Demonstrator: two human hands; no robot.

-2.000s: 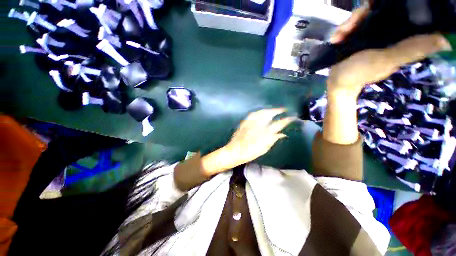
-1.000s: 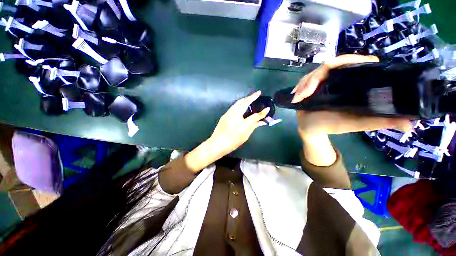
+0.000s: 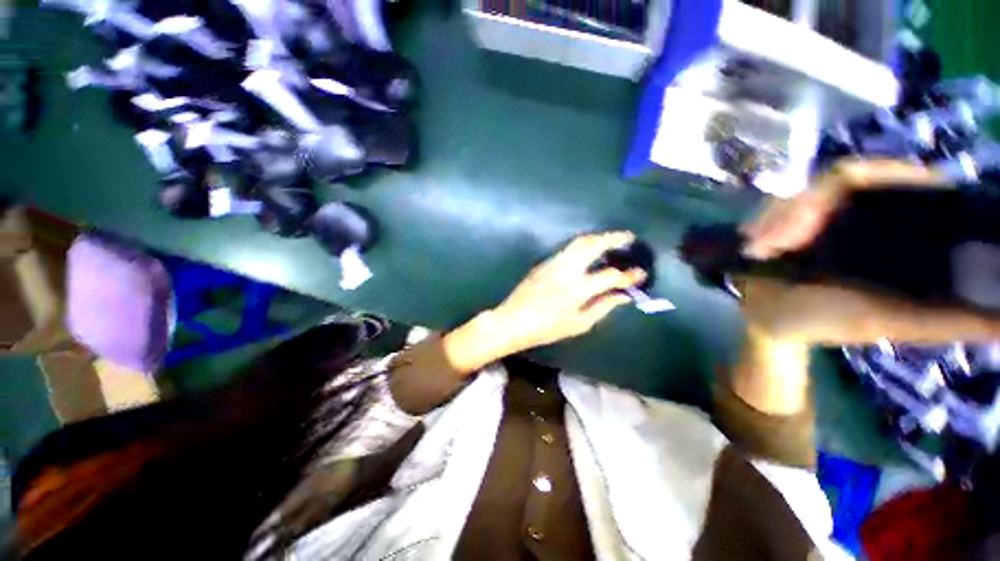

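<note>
My left hand (image 3: 565, 290) holds a small black module (image 3: 629, 261) in its fingertips over the green mat. A pale ribbon strip (image 3: 655, 301) sticks out of the module toward the lower right. My right hand (image 3: 795, 258) is shut around a thick black electric screwdriver (image 3: 910, 247), which lies nearly level and points left. Its dark front end is just right of the module, with a gap between them. The frame is blurred, and the bit tip cannot be made out clearly.
The blue-sided screw feeder (image 3: 702, 121) stands behind my right hand, with a white box (image 3: 559, 46) to its left. A pile of modules (image 3: 274, 132) lies at the left and another heap (image 3: 932, 400) at the right. A lilac stool seat (image 3: 118, 301) is at the lower left.
My left hand, empty at first, took hold of a module. The lone module near the left pile is gone. The screwdriver came down from the feeder, and is now slightly farther from the module than one second ago.
</note>
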